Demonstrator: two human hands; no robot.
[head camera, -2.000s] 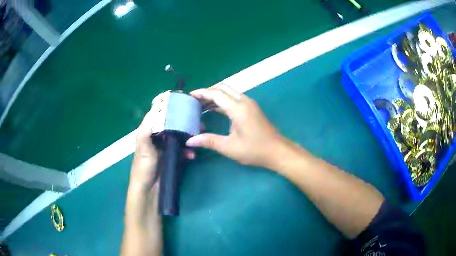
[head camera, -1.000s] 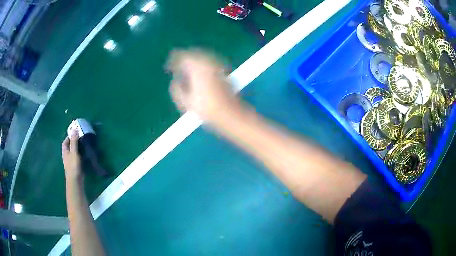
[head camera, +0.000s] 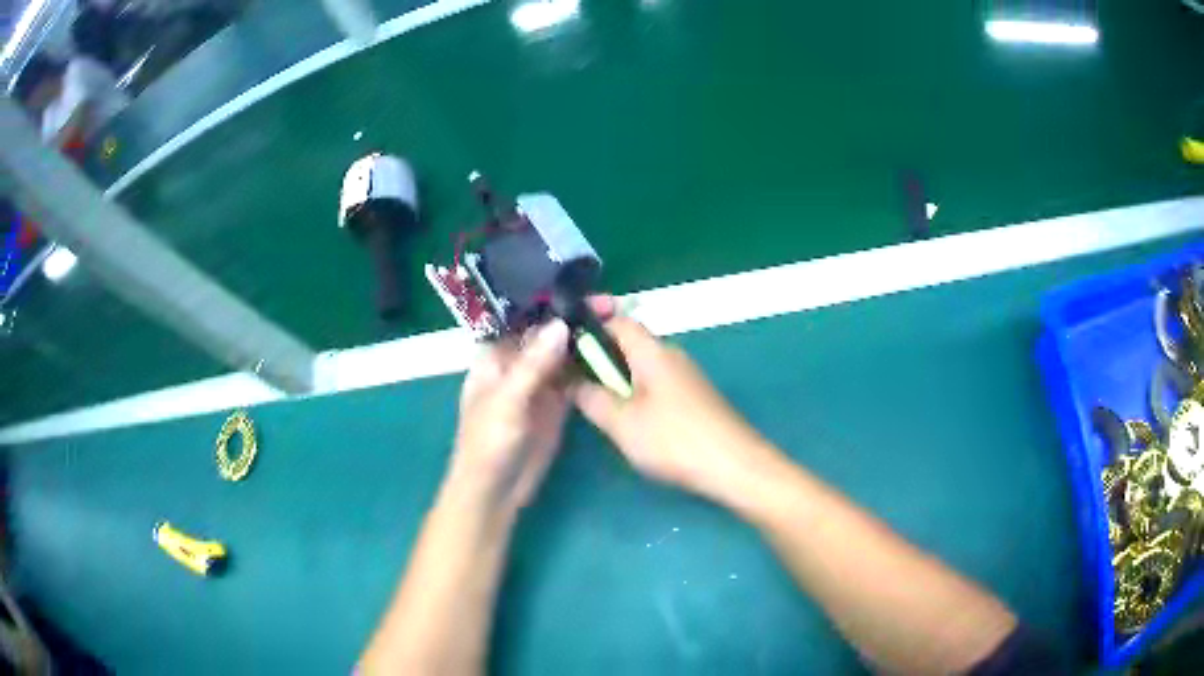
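My left hand (head camera: 508, 409) and my right hand (head camera: 647, 403) together hold an open microphone body (head camera: 522, 264) over the pale rail. Its black core shows, with a grey shell (head camera: 559, 231) on the right side and a loose panel with red parts (head camera: 458, 299) on the left. Thin red wires show near the neck (head camera: 489, 194). A yellow-green strip (head camera: 603, 361) shows in the black handle, which points toward me. My fingertips are partly hidden behind the body.
Another microphone body (head camera: 379, 198) lies on the green belt (head camera: 792, 132). A gold trim ring (head camera: 236, 446) and a yellow and black knife (head camera: 192, 548) lie on the bench at left. A blue bin (head camera: 1080, 436) with rings is at right. A small black part (head camera: 916, 205) lies near the pale rail (head camera: 819, 280).
My left hand has let go of the closed microphone on the belt. Both hands now hold a different, open microphone. The view has turned, and the bin sits farther right.
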